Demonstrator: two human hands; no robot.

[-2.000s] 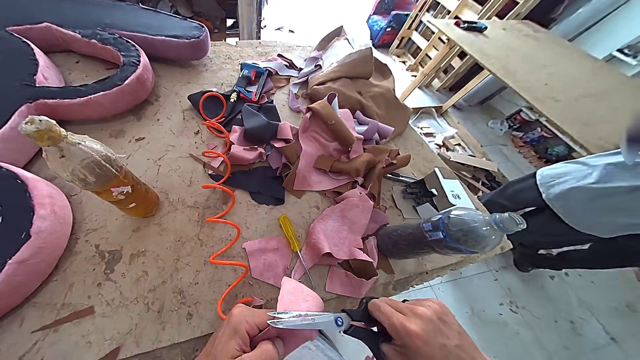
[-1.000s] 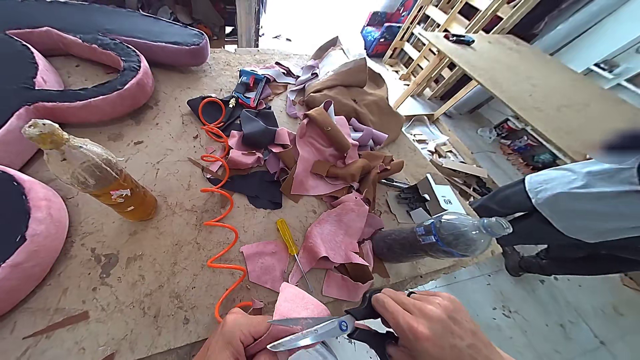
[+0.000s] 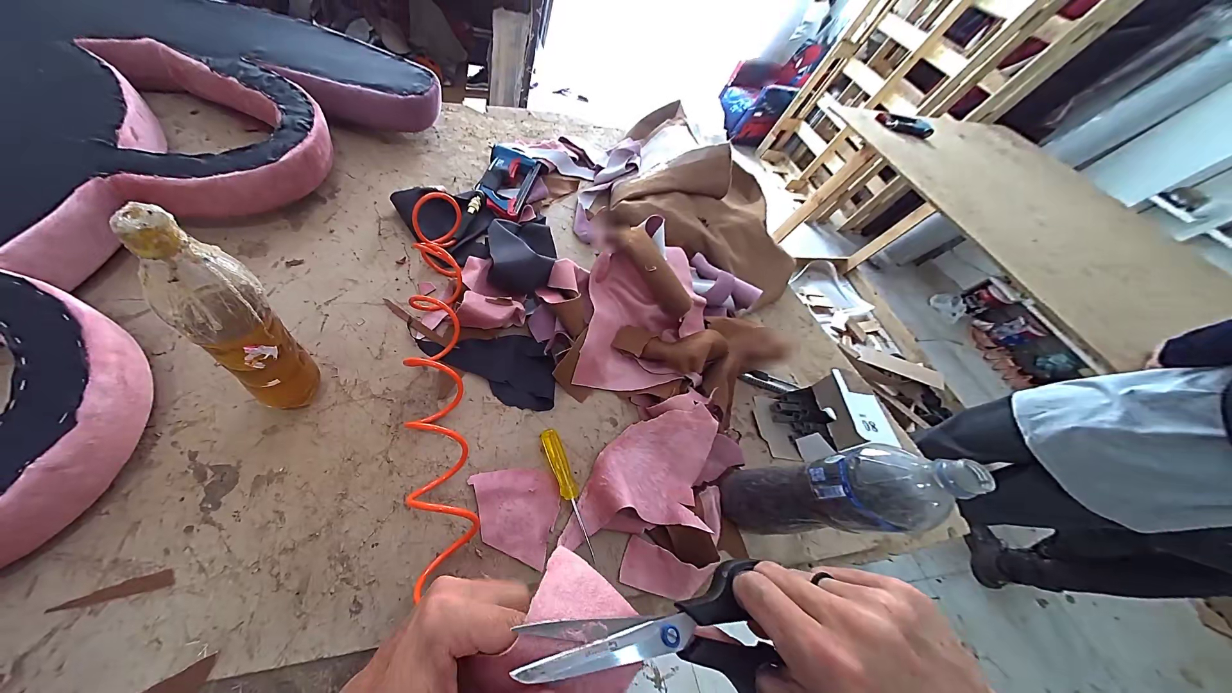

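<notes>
My left hand (image 3: pixel 448 635) grips a piece of pink fabric (image 3: pixel 577 592) at the table's near edge. In my right hand (image 3: pixel 847 635) is a pair of black-handled scissors (image 3: pixel 664 635), the blades parted and lying across the pink piece close to my left fingers. Just beyond lies a screwdriver with a yellow handle (image 3: pixel 558 465), its tip beside the pink piece. Flat pink scraps (image 3: pixel 518 515) and a larger pink offcut (image 3: pixel 650 467) surround it. A coiled orange air hose (image 3: pixel 438 423) runs towards my left hand.
A plastic bottle of amber liquid (image 3: pixel 260 356) stands at left, near pink-and-black upholstered pieces (image 3: pixel 231 188). A clear bottle with dark contents (image 3: pixel 837 496) lies at right beside a small box (image 3: pixel 847 409). Scraps and a blue-red staple gun (image 3: pixel 510 178) lie farther back. A person (image 3: pixel 1116 462) stands at right.
The scissor blades are parted wider than in the frame from one second ago. Both hands stay at the near edge. The person at right has shifted somewhat.
</notes>
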